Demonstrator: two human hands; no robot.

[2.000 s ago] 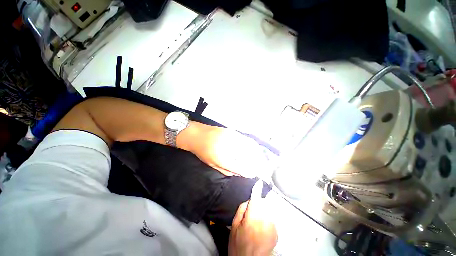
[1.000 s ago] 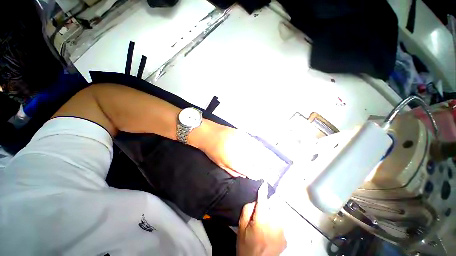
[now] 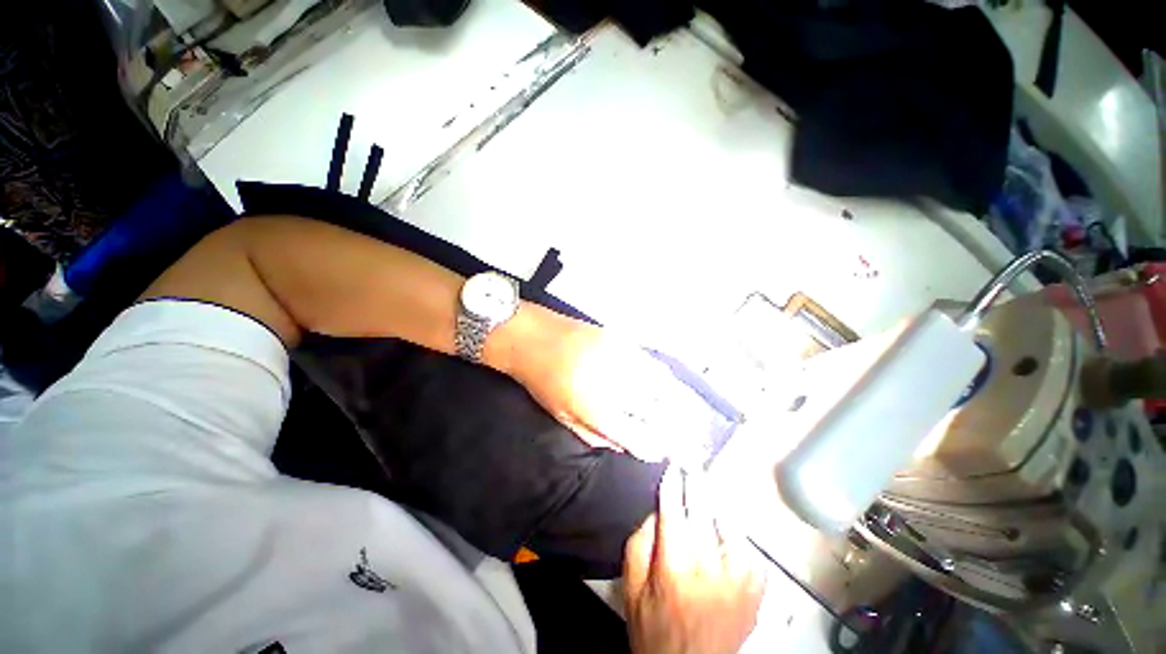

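A black garment (image 3: 473, 441) lies over my lap and the table edge. Its dark waistband edge (image 3: 396, 230) runs behind my left forearm, with narrow black belt loops (image 3: 340, 153) sticking out onto the table. My left hand (image 3: 633, 396) lies flat on the cloth near the needle area, its fingers washed out by glare. My right hand (image 3: 692, 575) is at the near edge, thumb and fingertips pinching the cloth. The lamp (image 3: 876, 422) hangs over the cream sewing machine head (image 3: 1010, 447). The needle and presser foot are hidden.
The white table (image 3: 627, 166) stretches beyond the garment. A black cloth heap (image 3: 895, 115) lies at the far side. Blue cloth or plastic (image 3: 141, 243) is at the far left. A metal bracket piece (image 3: 818, 316) lies near the machine. Dark tangled items (image 3: 921, 620) sit below the machine head.
Since two seconds ago the view has shifted and the lamp appears further right and lower. My right hand has moved slightly right along the cloth edge. The garment's dark corner by the left fingers now shows.
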